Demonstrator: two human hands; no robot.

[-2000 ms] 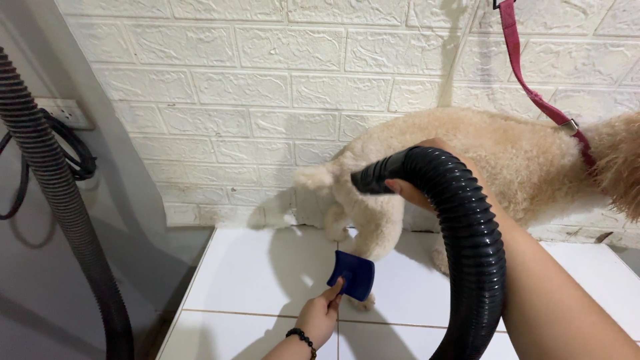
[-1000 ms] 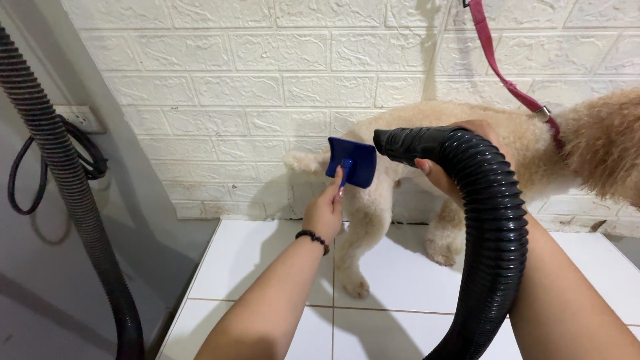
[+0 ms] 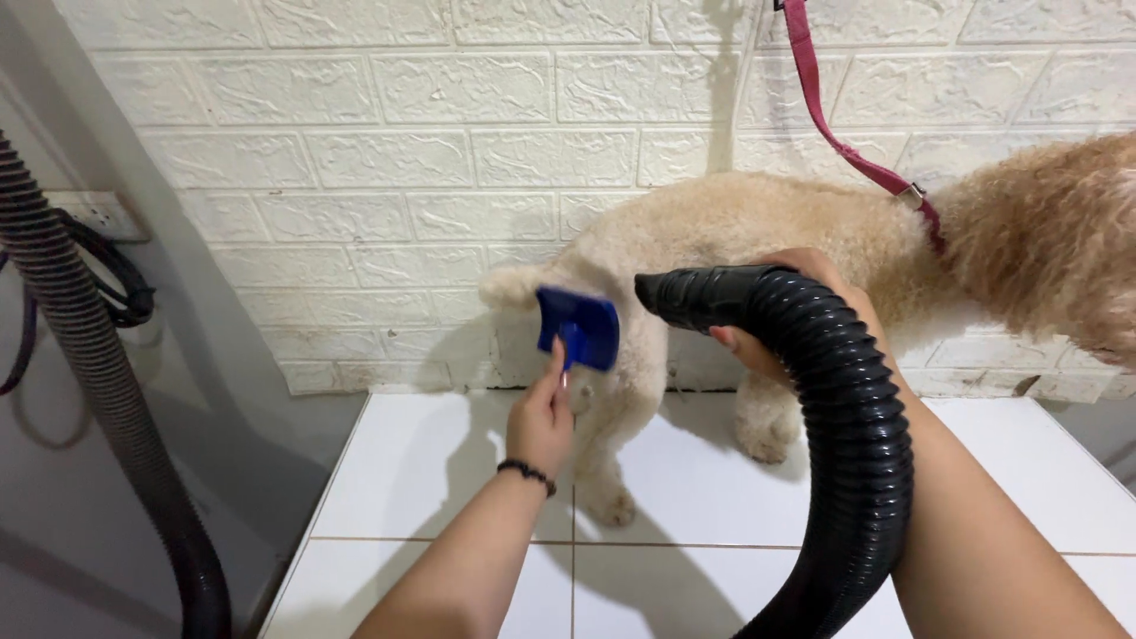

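Observation:
A curly-coated, light tan dog (image 3: 754, 209) stands side-on against the wall, its head end at the right edge. My left hand (image 3: 541, 422), with a dark bead bracelet at the wrist, holds a blue slicker brush (image 3: 581, 328) by its handle, at the dog's hind leg just below the tail. Its pins are not visible. My right hand (image 3: 799, 306) grips the nozzle end of a black ribbed dryer hose (image 3: 852, 417) from behind. The nozzle points left toward the hindquarters, a little right of the brush.
A red leash (image 3: 830, 124) runs from above to the dog's neck. The dog stands on a white tiled table (image 3: 435, 470) along a white brick-patterned wall (image 3: 417, 89). At left hang another ribbed hose (image 3: 106, 382) and a coiled black cable (image 3: 129, 284) beside a wall socket (image 3: 98, 213).
My left hand with the brush has risen from the lower hind leg, seen two seconds ago, to near the tail. The nozzle stays aimed at the rear of the dog.

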